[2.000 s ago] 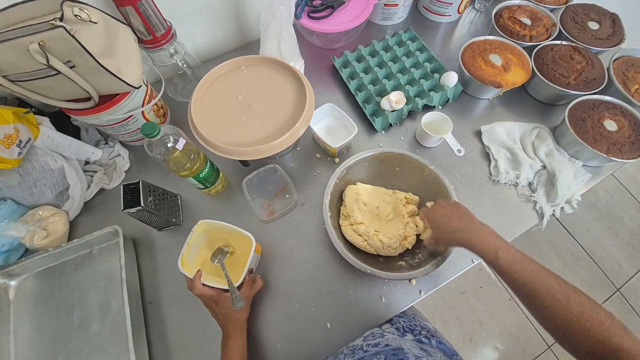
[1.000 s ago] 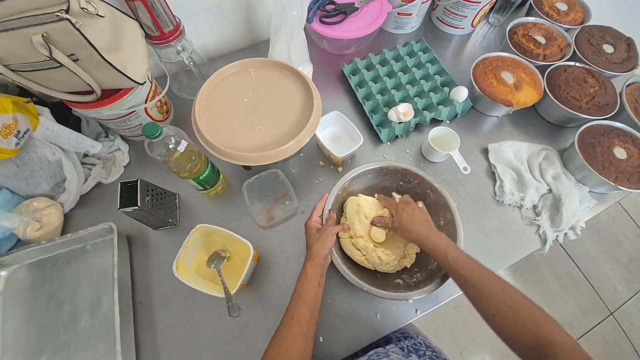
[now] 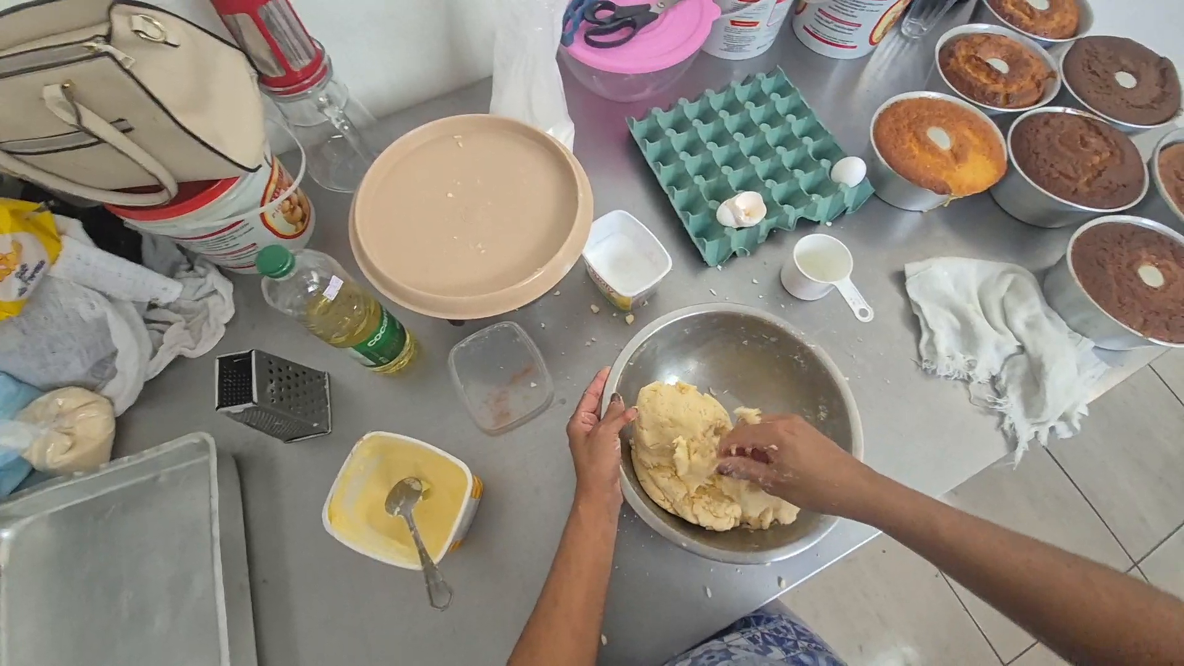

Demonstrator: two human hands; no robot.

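Observation:
A lump of yellow dough lies in the left and lower part of a wide metal mixing bowl. My left hand grips the bowl's left rim, thumb over the edge. Inside the bowl, my right hand has curled fingers on the right side of the dough; bits of dough cling to them. To the left stands a margarine tub with yellow spread inside and a metal spoon leaning across its rim. A clear plastic lid lies between the tub and the bowl.
Behind the bowl are a white tub, a measuring cup and a green egg tray. Cakes in pans and a white cloth sit right. An oil bottle, box grater and metal tray stand left.
My left hand has gone from the margarine tub to the bowl's left rim. The dough has shifted leftward in the bowl, and my right hand has moved from its top to its right side.

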